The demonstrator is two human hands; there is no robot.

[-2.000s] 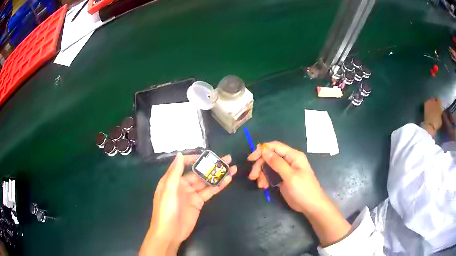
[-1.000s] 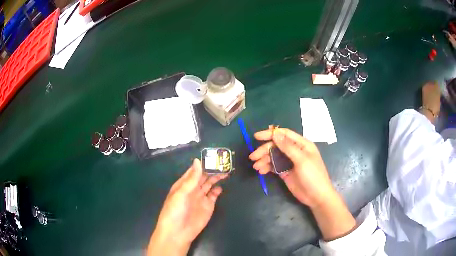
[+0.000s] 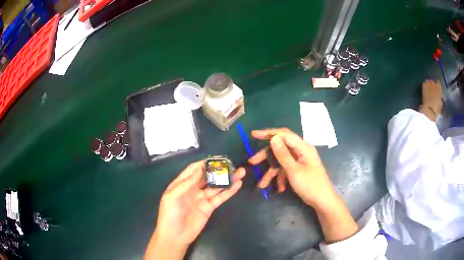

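My left hand holds an open watch case in its fingertips, its gold and white internals facing up. My right hand is to the right of it, apart from the case, with its fingers curled around a dark screen, which is mostly hidden by the fingers. The blue stick lies on the bench between the hands, partly behind the right fingers.
A black tray of white wipes stands beside a cream bottle and clear lid. A lone wipe, round parts and a metal upright are to the right. A person's white sleeve is at far right.
My left hand has turned the watch case, so the white part now faces toward me. My right hand has turned, and the screen in it shows less. The view has shifted slightly.
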